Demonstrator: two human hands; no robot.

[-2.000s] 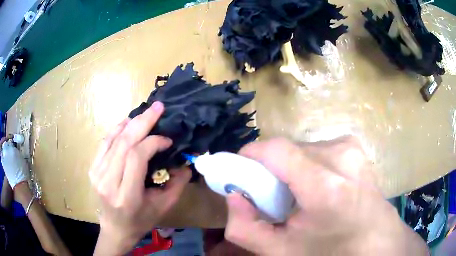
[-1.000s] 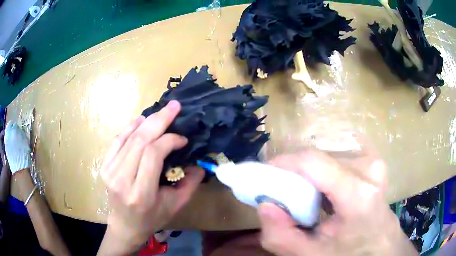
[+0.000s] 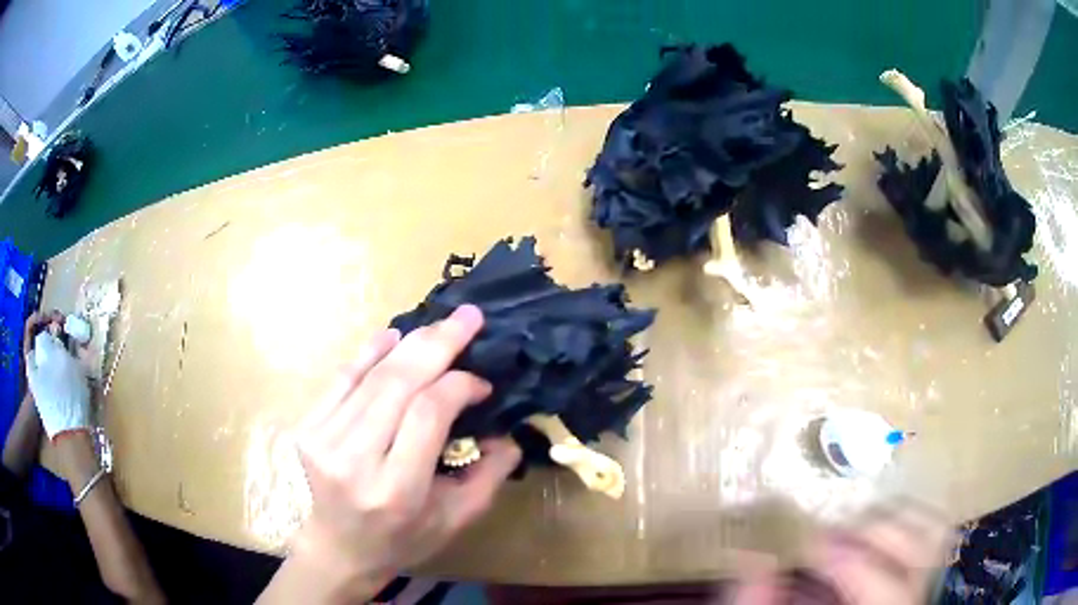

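Note:
My left hand [image 3: 396, 455] holds a ragged black assembly [image 3: 550, 337] on the tan table. A cream limb part [image 3: 585, 464] sticks out of its lower edge, and a small cream end piece [image 3: 461, 451] shows beside my fingers. The white glue bottle [image 3: 859, 442] lies on the table to the right, its blue tip pointing right. My right hand [image 3: 857, 561] is blurred at the bottom edge, below the bottle and apart from it; its fingers are too blurred to read.
Another black assembly [image 3: 709, 166] stands behind. An open black assembly [image 3: 963, 201] and a brown tag [image 3: 1010, 312] lie at right. The green belt [image 3: 497, 53] carries black pieces. A neighbour's gloved hand [image 3: 59, 384] is at far left. A bin of black pieces [image 3: 999, 561] is low right.
My right hand has let go of the glue bottle, which now lies on the table, and has moved down and right. The view has shifted, showing more of the belt. The cream limb part is now uncovered.

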